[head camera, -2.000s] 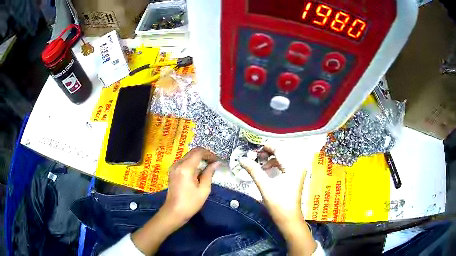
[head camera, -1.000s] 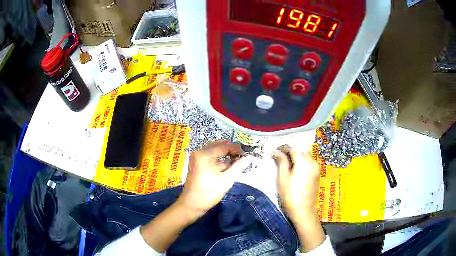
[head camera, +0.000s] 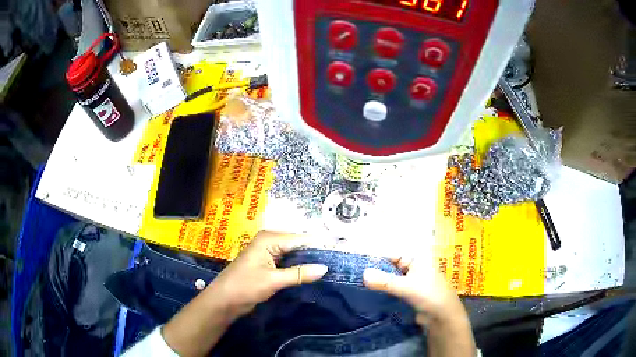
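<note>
Dark blue denim jeans point(head camera: 244, 321) lie across my lap. My left hand point(head camera: 268, 272) pinches the waistband point(head camera: 342, 266) from the left, thumb on top. My right hand point(head camera: 411, 282) pinches the same edge from the right. The held stretch lies flat at the table's front edge, just in front of the round metal lower die point(head camera: 348, 208). The button attaching machine head point(head camera: 376, 90), white with a red panel, hangs above; its red counter is partly cut off. A silver button point(head camera: 200, 284) shows on the denim at left.
Silver caps point(head camera: 300, 171) lie heaped left of the die. A clear bag with silver parts point(head camera: 498, 181) and a black pen point(head camera: 549, 224) are at right. At left are a smartphone point(head camera: 185, 166), yellow snips point(head camera: 223, 90) and a bottle point(head camera: 104, 108). A parts tray point(head camera: 226, 31) is behind.
Both hands have left the die area and come down towards me, now gripping the waistband. The round die is uncovered. The counter went from 1980 to 1981 earlier. The machine head sits higher in view.
</note>
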